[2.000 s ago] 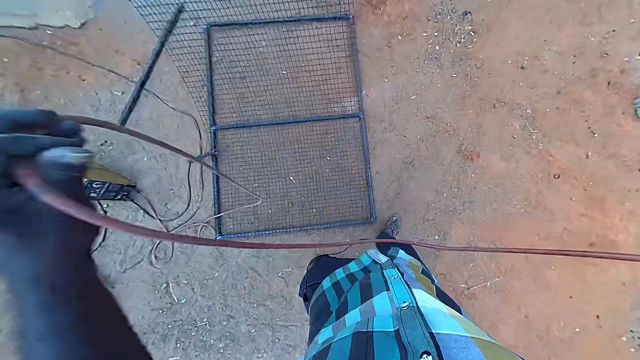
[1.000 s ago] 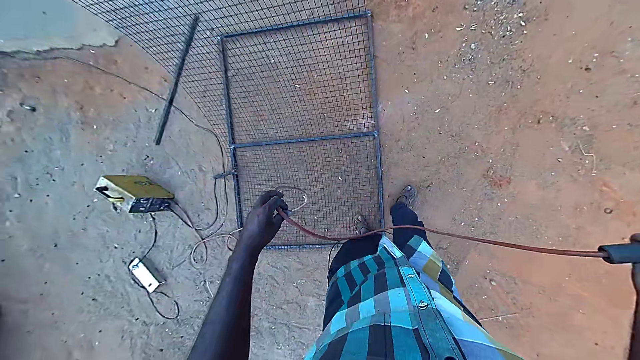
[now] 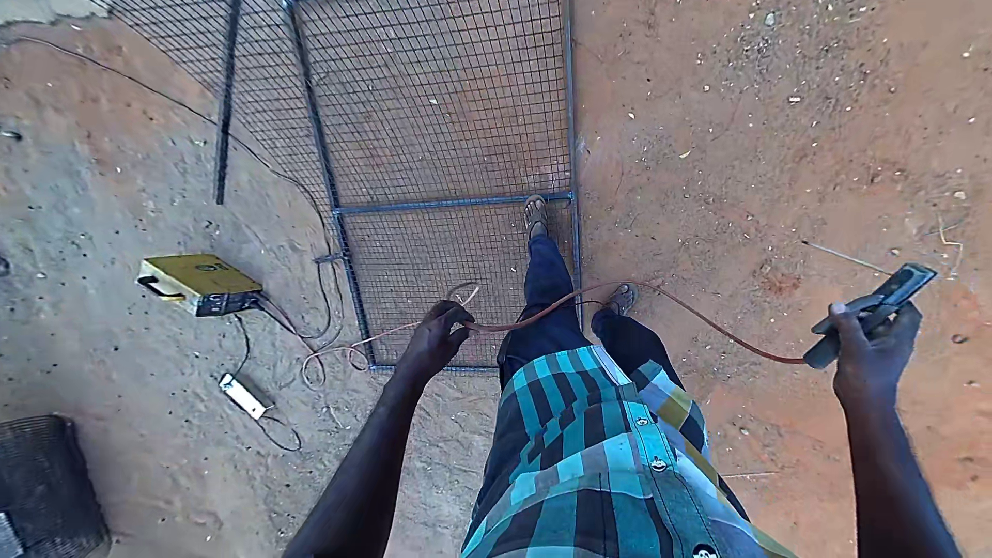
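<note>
My left hand (image 3: 440,335) is closed around a reddish-brown welding cable (image 3: 542,311), above the lower part of a metal frame with wire mesh (image 3: 434,203). The cable sags across my legs and enters the handle of a black electrode holder (image 3: 872,314) on the right. My right hand (image 3: 876,353) grips this holder, and a thin welding electrode (image 3: 845,256) sticks out of it toward the upper left. From my left hand the cable runs on in loose loops toward a yellow welding machine (image 3: 203,280) on the ground.
A white power strip or box (image 3: 245,396) lies below the machine. A dark bar (image 3: 227,108) rests over the mesh at the upper left. A dark mesh roll or container (image 3: 50,480) is at the lower left. One sandalled foot (image 3: 535,215) is on the mesh, the other beside the frame.
The right hand and electrode holder have come fully into view. One foot has stepped forward onto the mesh. My left hand still holds the cable.
</note>
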